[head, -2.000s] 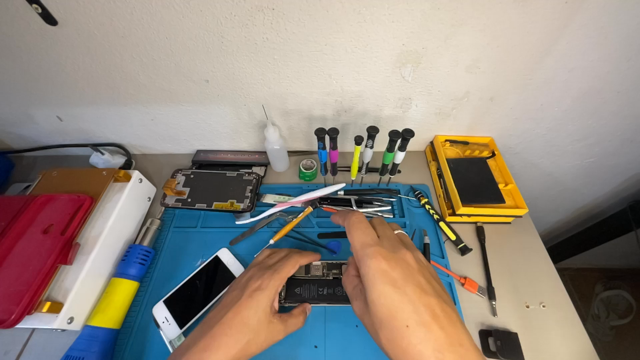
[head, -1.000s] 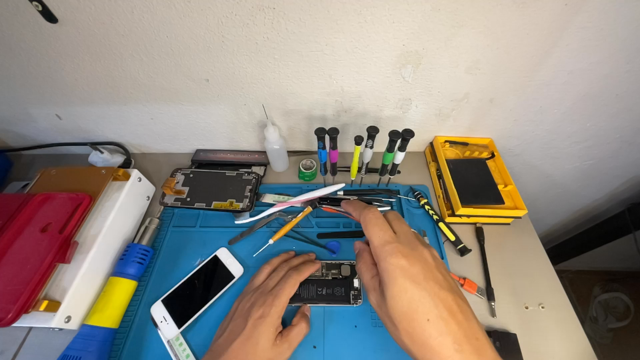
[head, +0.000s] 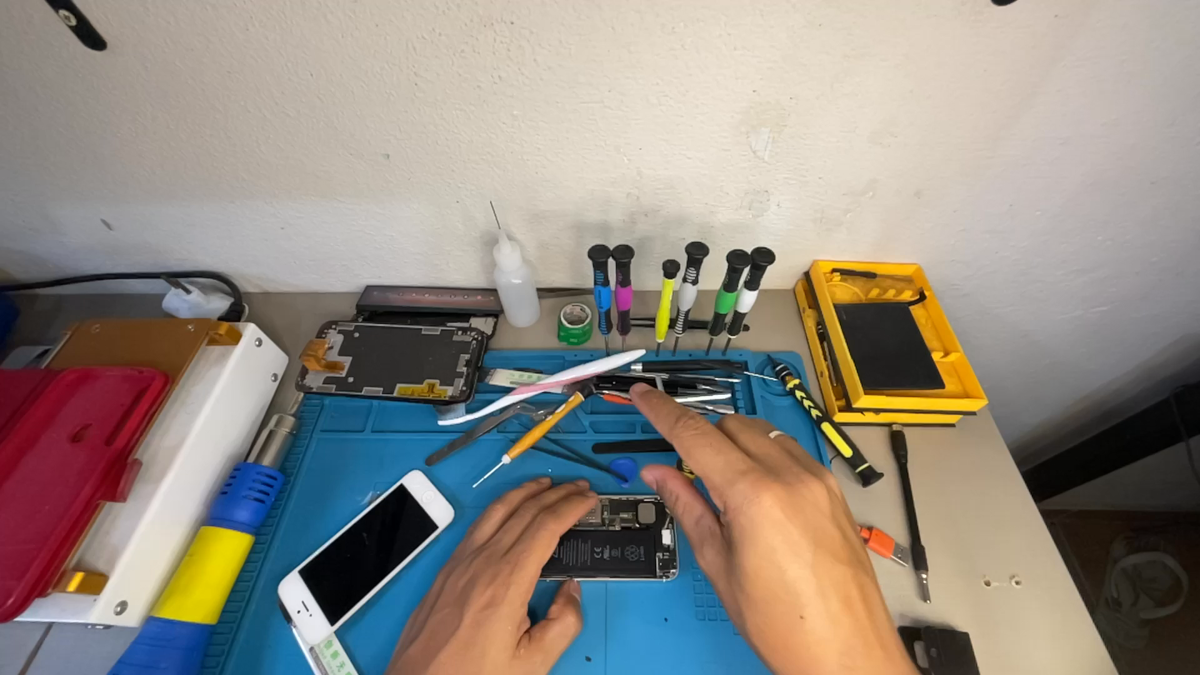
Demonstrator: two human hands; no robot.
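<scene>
An opened smartphone body [head: 614,553] lies on the blue silicone repair mat [head: 375,441], its black battery and circuit board showing. My left hand [head: 511,572] grips the left part of this body, fingers along the top edge and thumb at the bottom edge. Above and right of it is my right hand [head: 769,525], its index fingertip over the heap of tools and its thumb apart, with nothing seen between them. A screwdriver with an orange handle [head: 544,427], a white-and-pink toothbrush-like tool [head: 553,382] and a blue opening pick [head: 622,472] lie nearby. A white smartphone front panel [head: 367,553] rests at the left.
Precision screwdrivers [head: 692,281] stand behind the mat, near a plastic needle bottle [head: 515,281] and a green tape roll [head: 575,323]. A yellow tray [head: 961,375] sits at the right. Leftward are a dark phone screen assembly [head: 403,361], a white machine [head: 234,412] and a blue-and-yellow tool handle [head: 202,572].
The opened phone body has shifted right since the earliest frame, with my left hand at it. My right hand has risen off the phone to the tools behind it.
</scene>
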